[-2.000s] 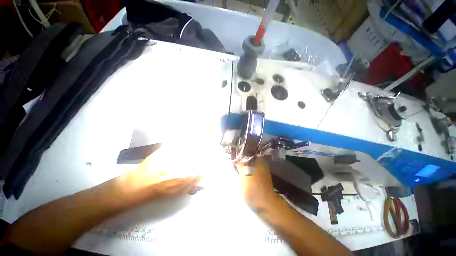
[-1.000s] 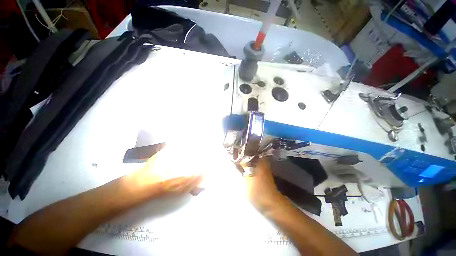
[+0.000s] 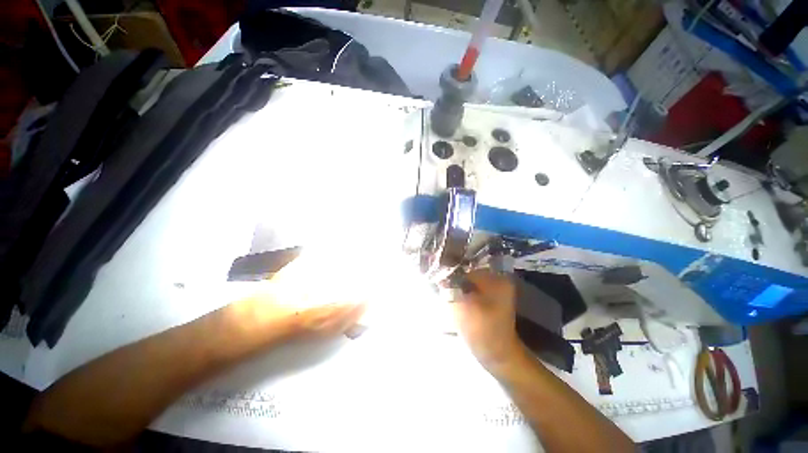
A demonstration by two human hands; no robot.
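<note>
A white sewing machine (image 3: 585, 181) with a blue stripe stands right of centre, its metal head parts over a strongly glaring spot. My left hand (image 3: 306, 310) lies flat on the table left of the needle area, its fingers washed out by glare. A dark fabric piece (image 3: 263, 264) sticks out beyond it, and a small dark bit shows at its fingertips. My right hand (image 3: 485, 314) is bent close to the right of the needle area; its fingertips are lost in glare. Dark cut pieces (image 3: 542, 318) lie under the machine arm beside it. The needle and presser foot cannot be made out.
Long dark fabric strips (image 3: 142, 190) lie along the left edge. A pale tub (image 3: 399, 53) with dark cloth stands behind. Red and yellowish scissors handles (image 3: 716, 382) lie at the table's right end, with a jagged dark cluster (image 3: 604, 354) left of them. Printed scale marks run along the near edge.
My right hand has moved slightly right and up, and more of its back shows. My left hand stays in about the same place. The whole view has shifted slightly.
</note>
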